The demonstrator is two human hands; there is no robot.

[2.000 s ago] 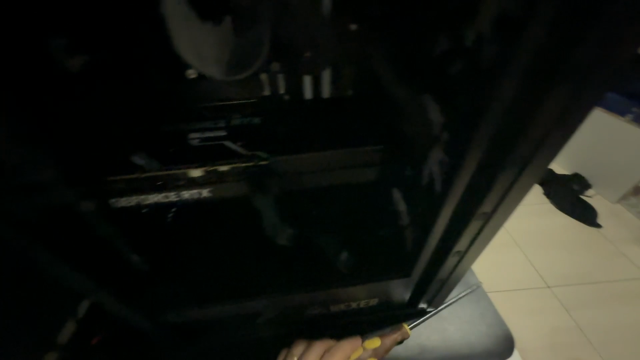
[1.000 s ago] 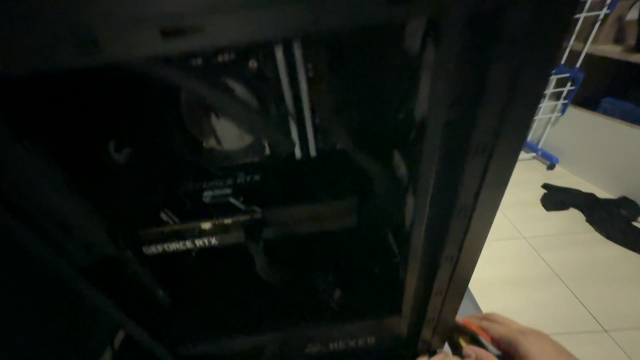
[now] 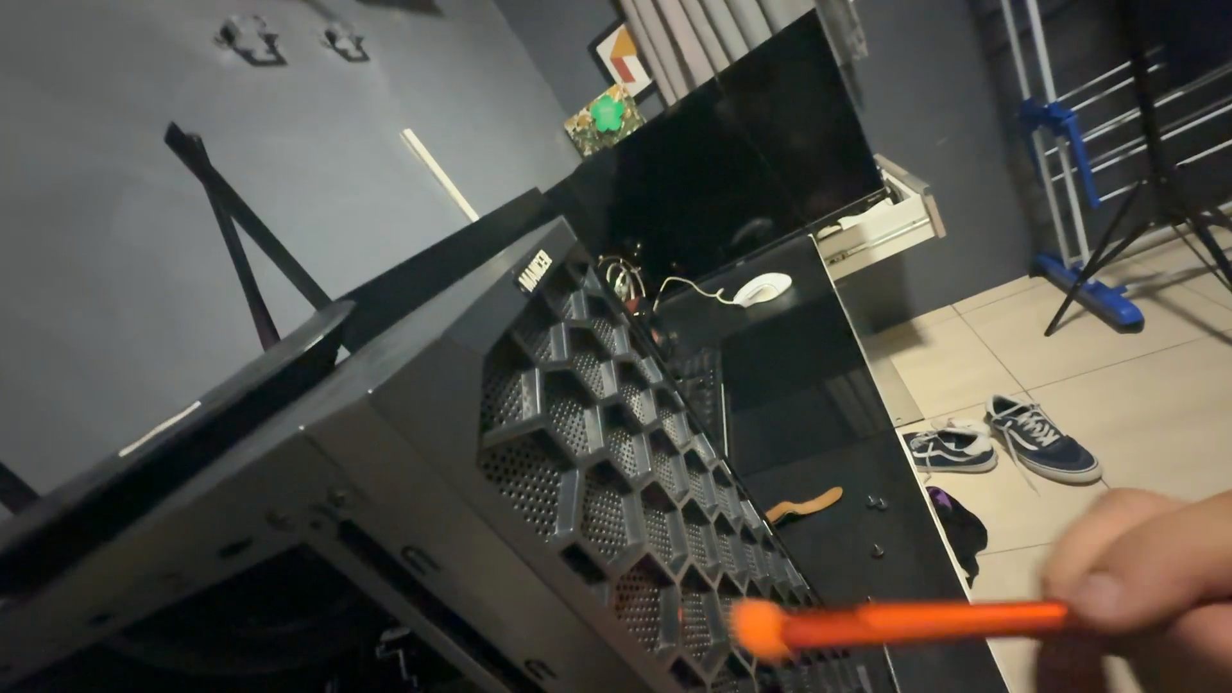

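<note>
My right hand (image 3: 1145, 587), at the lower right, pinches an orange stick-like tool (image 3: 914, 624) between thumb and fingers. The tool points left and ends in a blurred, rounded orange tip, seen in front of the lower part of the hexagon-mesh front panel (image 3: 616, 438) of a black Mancer computer case. Whether the tip touches the mesh I cannot tell. The case's side frame (image 3: 375, 491) faces the view, its inside dark at the bottom left. My left hand is out of view.
Behind the case, a black desk (image 3: 818, 385) holds a monitor (image 3: 731, 144), a white mouse (image 3: 762, 289), a brown strap (image 3: 807, 504) and small screws (image 3: 876, 502). An open drawer (image 3: 890, 217) juts out beyond. Sneakers (image 3: 1044, 443) and a drying rack (image 3: 1088, 192) stand on the tiled floor.
The view has swung from the case's dark interior to its front panel and the desk. A yellow-handled screwdriver showed in a hand earlier; now my right hand holds an orange tool.
</note>
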